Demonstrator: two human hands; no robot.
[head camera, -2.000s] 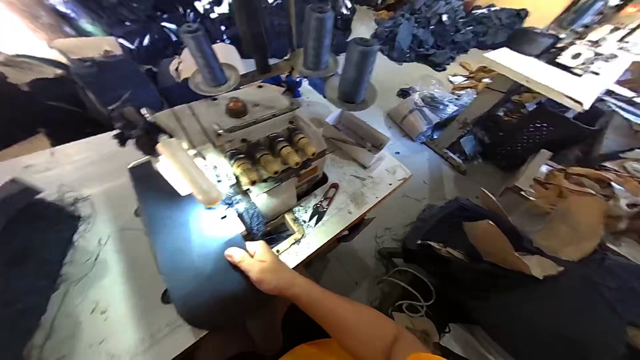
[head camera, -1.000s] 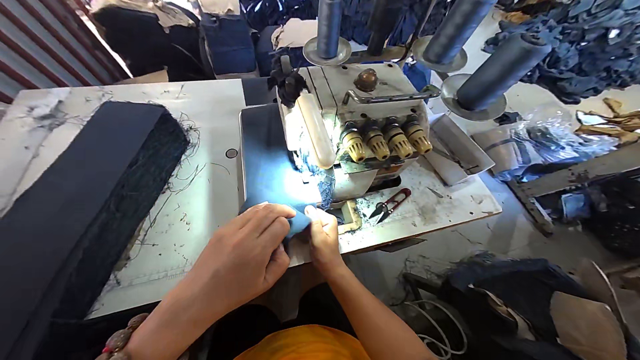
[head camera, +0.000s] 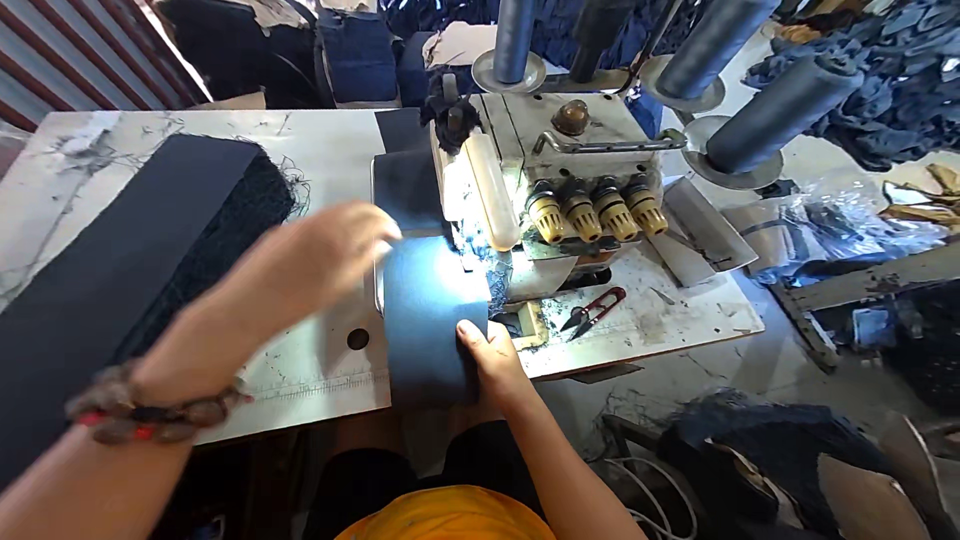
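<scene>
My right hand (head camera: 496, 360) grips the right edge of a dark blue fabric panel (head camera: 431, 330), thumb on top, at the table's front edge. The panel's far end lies under the lit presser area of an overlock sewing machine (head camera: 585, 127). My left hand (head camera: 337, 244), blurred, is raised just left of the panel's upper corner; its fingers are bent and whether they touch anything is unclear. More dark fabric (head camera: 409, 187) lies behind the panel, left of the machine. Thread snips (head camera: 594, 311) with red handles rest right of the needle area.
A long stack of dark fabric pieces (head camera: 142, 217) with frayed edges covers the table's left side. Thread cones (head camera: 784, 112) stand over the machine. An open cardboard box (head camera: 709, 225) sits at its right. Fabric scraps (head camera: 757, 457) are heaped at lower right.
My left hand has left the fabric near my right hand and moved up and left. The panel now lies flat and extends toward me, with my right hand on its right edge.
</scene>
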